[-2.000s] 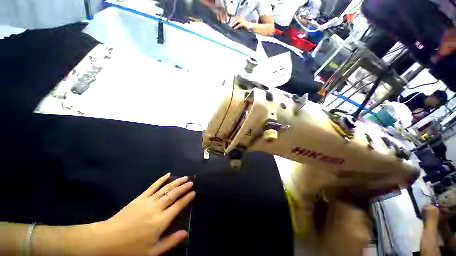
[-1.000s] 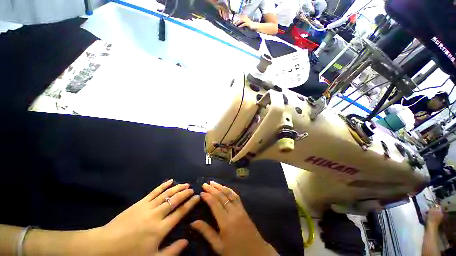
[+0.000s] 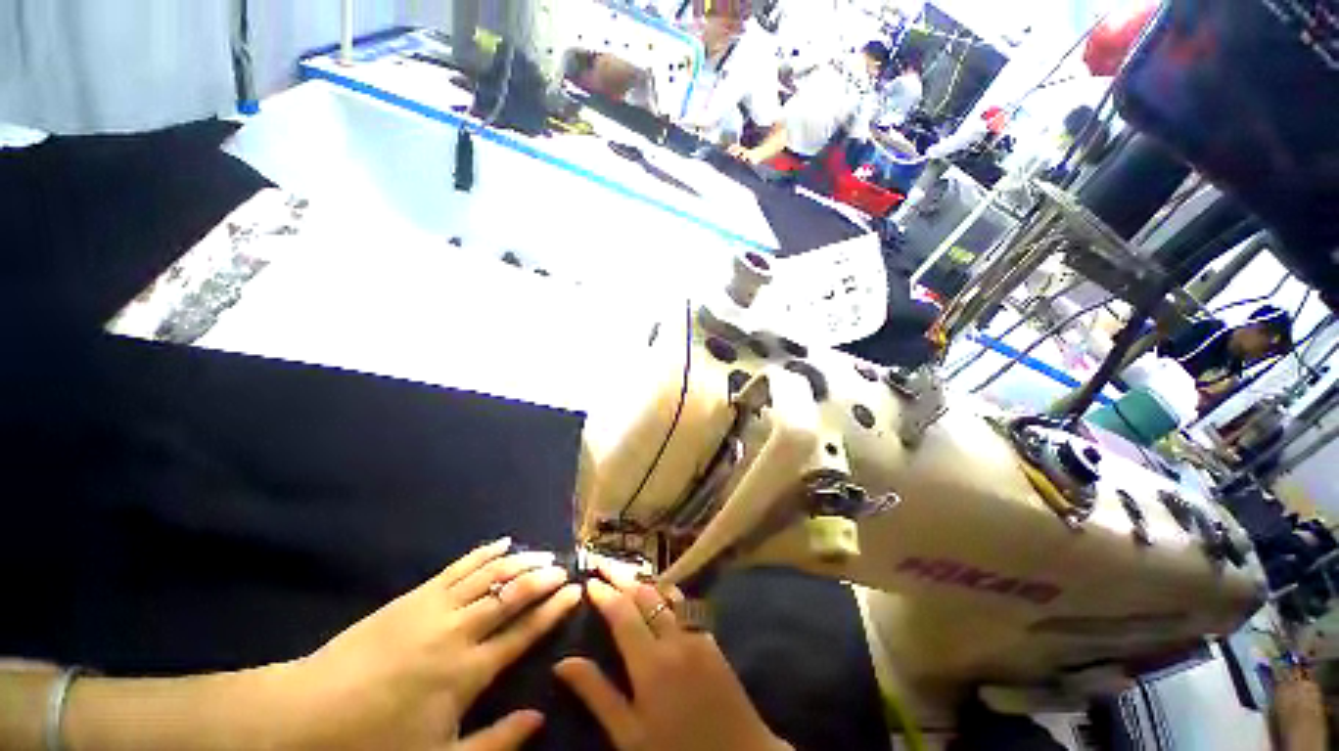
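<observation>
A large black garment panel (image 3: 338, 506) lies flat over the machine table and under the head of the cream sewing machine (image 3: 881, 514). My left hand (image 3: 426, 646) lies palm down on the panel, fingertips close to the presser foot (image 3: 588, 561). My right hand (image 3: 668, 668) lies on the panel beside it, fingertips at the foot, partly below the machine head. Both hands press the cloth with spread fingers and grip nothing. The needle is hidden by the fingers and the head.
More black cloth (image 3: 74, 220) lies at the far left. A blue-edged trough (image 3: 426, 169) runs behind the white table (image 3: 426, 308). A paper sheet (image 3: 830, 294) lies behind the machine. Other workers sit at the back and right.
My right hand came into view and lies beside my left hand. The panel's edge now lies at the presser foot, and my fingertips are closer to it. The view has shifted.
</observation>
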